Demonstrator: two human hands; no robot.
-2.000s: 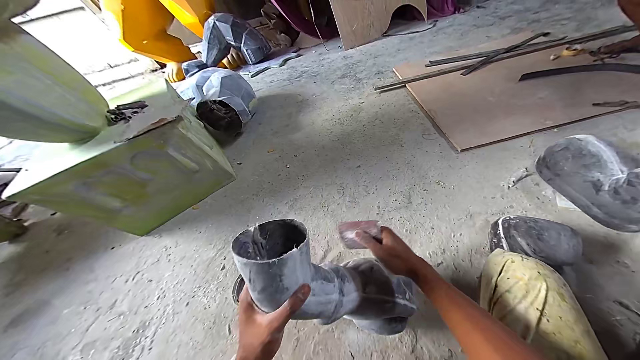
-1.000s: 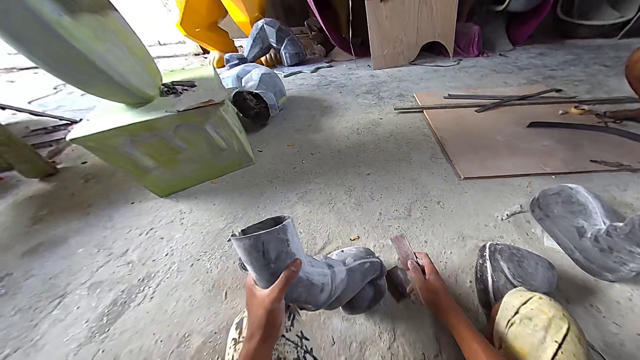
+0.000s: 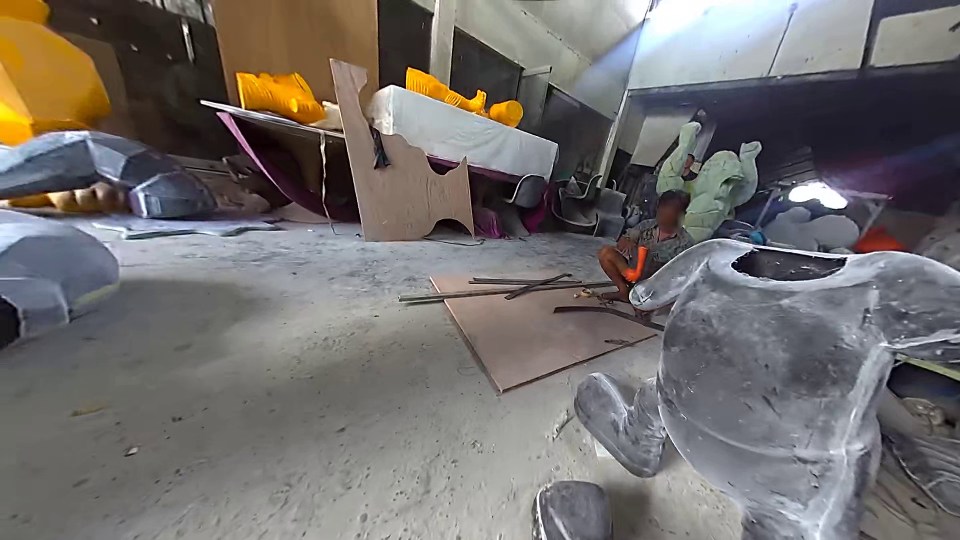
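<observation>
Neither my left hand nor my right hand shows in the head view, so what they hold is hidden. At the right stands a large grey hollow figure body (image 3: 765, 375), with pale dusty seams and a dark round opening at its top. A grey moulded leg-shaped piece (image 3: 615, 424) lies against its left side on the floor. Lower down, a smaller rounded grey piece (image 3: 572, 511) is cut off by the bottom edge.
A flat brown board (image 3: 540, 334) with dark strips (image 3: 525, 289) on it lies mid-floor; a person (image 3: 656, 244) squats behind it. A cut plywood sheet (image 3: 405, 180) leans further back. Grey faceted pieces (image 3: 52, 262) lie at the left. Yellow moulded pieces (image 3: 277, 96) rest on surfaces behind.
The view has swung up and to the right. Both hands, the grey boot-shaped piece in the left and the flat block in the right have gone out of view.
</observation>
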